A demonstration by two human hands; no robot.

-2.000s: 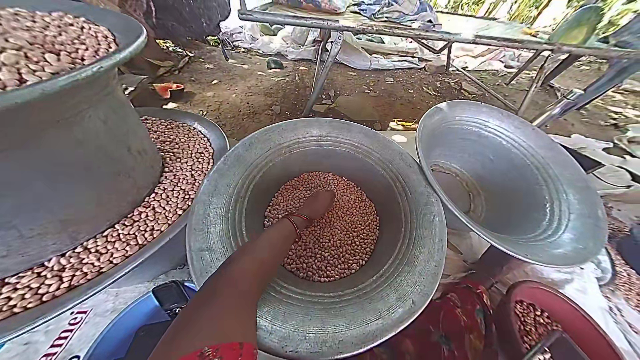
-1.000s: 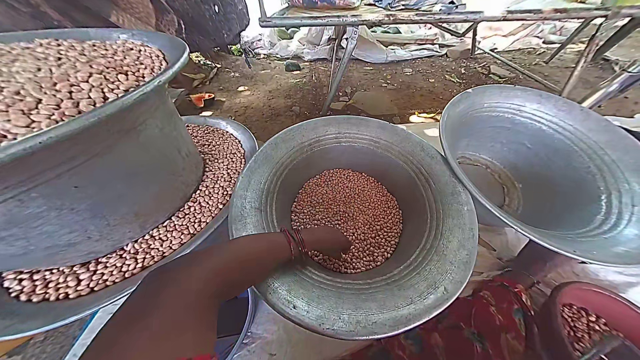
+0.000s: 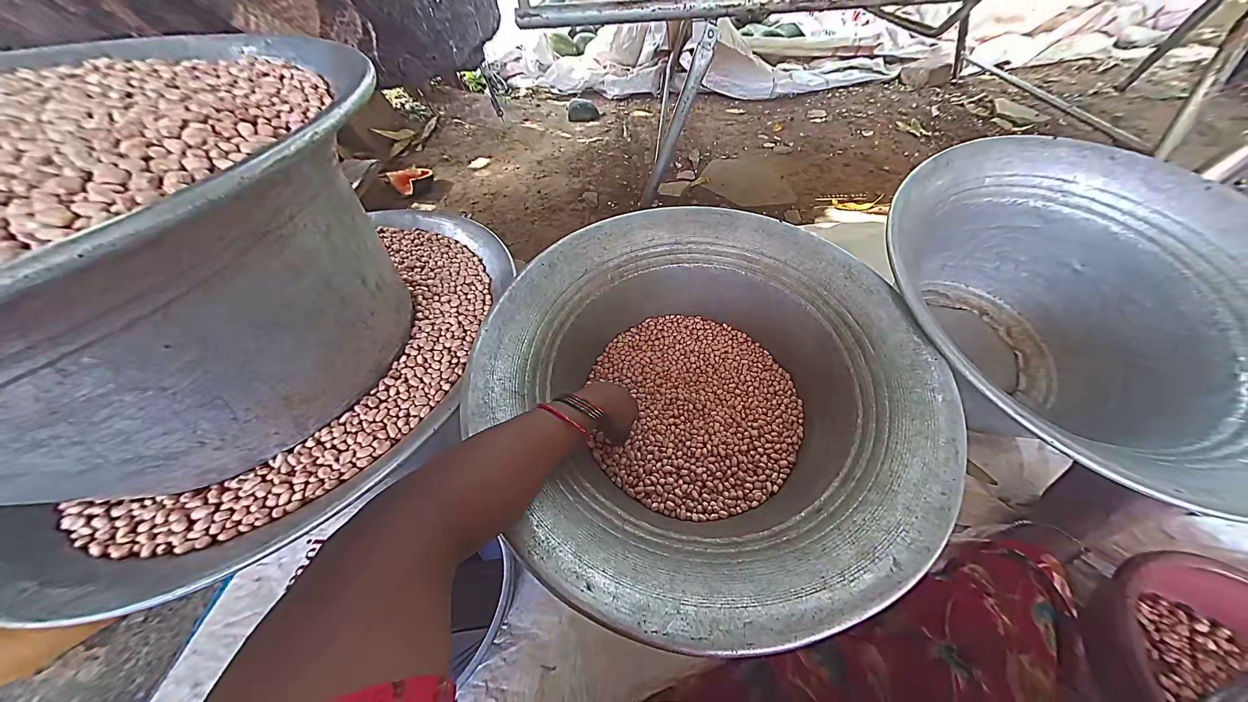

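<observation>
A wide-rimmed metal pot [image 3: 858, 556] stands in the middle, with pinkish-brown shelled peanuts [image 3: 712, 429] at its bottom. My left hand [image 3: 612, 414], with red and dark bangles at the wrist, reaches over the pot's left rim. It is pressed into the left side of the peanuts, and its fingers are hidden. My right hand is out of view. On the left, a large metal pot [image 3: 195, 341] heaped with peanuts sits in a broad metal tray [image 3: 487, 244] that holds more of them. Another flared metal vessel [image 3: 1102, 292] leans at the right.
A red bowl [image 3: 1121, 595] with peanuts is at the lower right, beside red patterned cloth [image 3: 955, 634]. Behind the pots lie bare ground, a piece of red-fleshed fruit [image 3: 408, 180] and a metal-framed stand [image 3: 682, 107]. A blue-rimmed container [image 3: 502, 595] sits below my forearm.
My left hand has moved from the upper middle of the peanuts, through their lower part, to their left side. The view has shifted left.
</observation>
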